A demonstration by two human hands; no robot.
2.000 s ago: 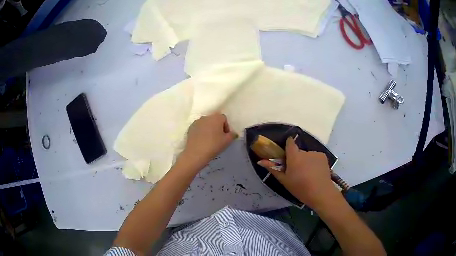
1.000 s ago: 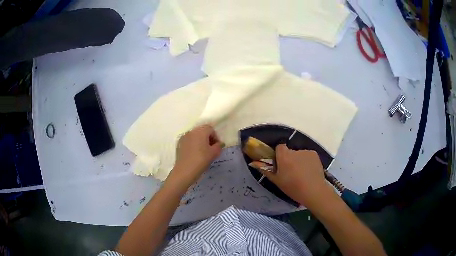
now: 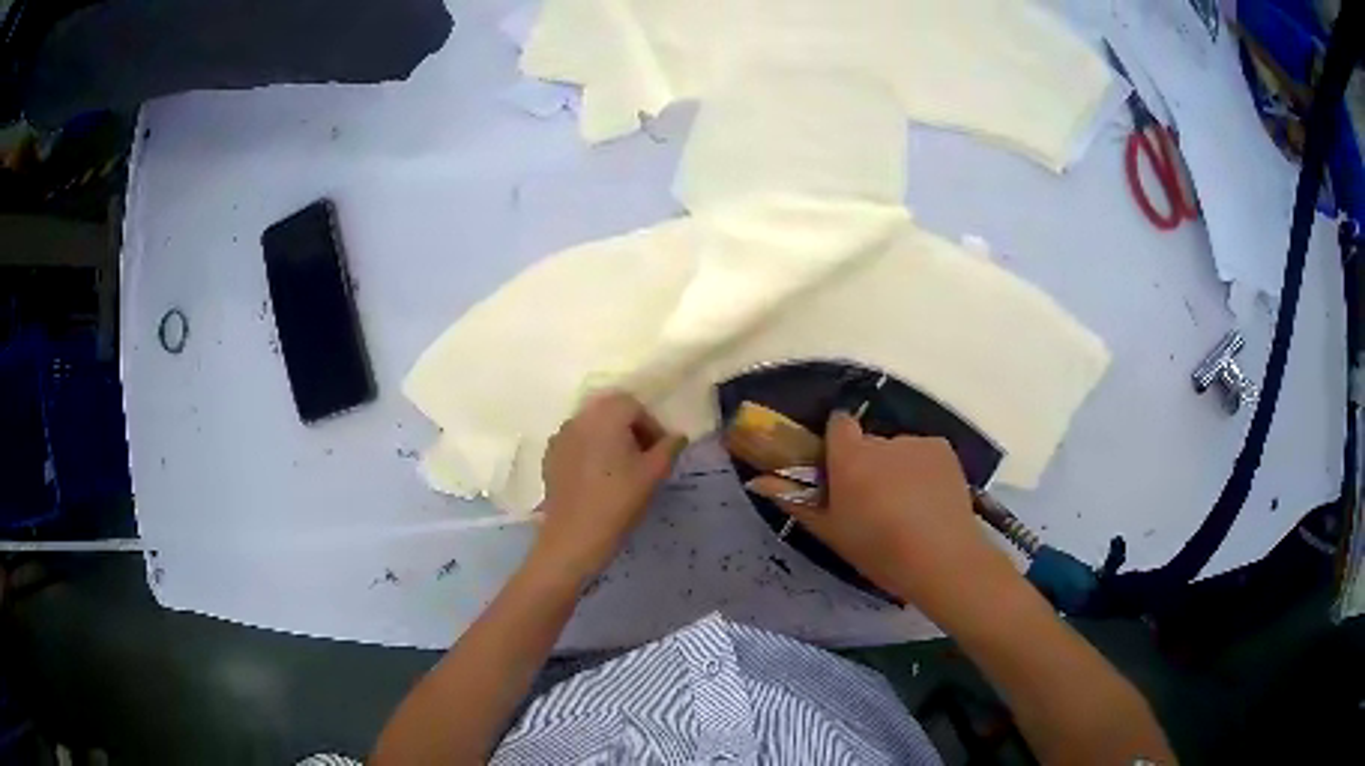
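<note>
A cream cut panel [image 3: 584, 299] lies across the table, its middle folded over. My left hand [image 3: 606, 464] pinches the panel's lower inner edge between thumb and fingers. My right hand [image 3: 883, 494] is closed round the wooden handle of the black steam iron [image 3: 936, 427]; a small metal tool shows faintly in its fingers. The iron rests on the panel's lower edge, just right of my left hand. A thin white tape [image 3: 434, 528] runs from the left table edge towards my left hand.
More cream panels [image 3: 794, 142] lie behind. A phone [image 3: 316, 311] and a dark loop [image 3: 174, 331] are at left, a dark padded board [image 3: 240, 53] upper left. Red-handled scissors [image 3: 1157, 177], white paper [image 3: 1235, 180], a silver clip [image 3: 1226, 371] and the iron's black hose [image 3: 1265, 412] are at right.
The view has shifted, so the table's things appear further right and the phone and clip sit differently in frame. Both hands keep their holds; the iron has moved slightly left along the panel edge.
</note>
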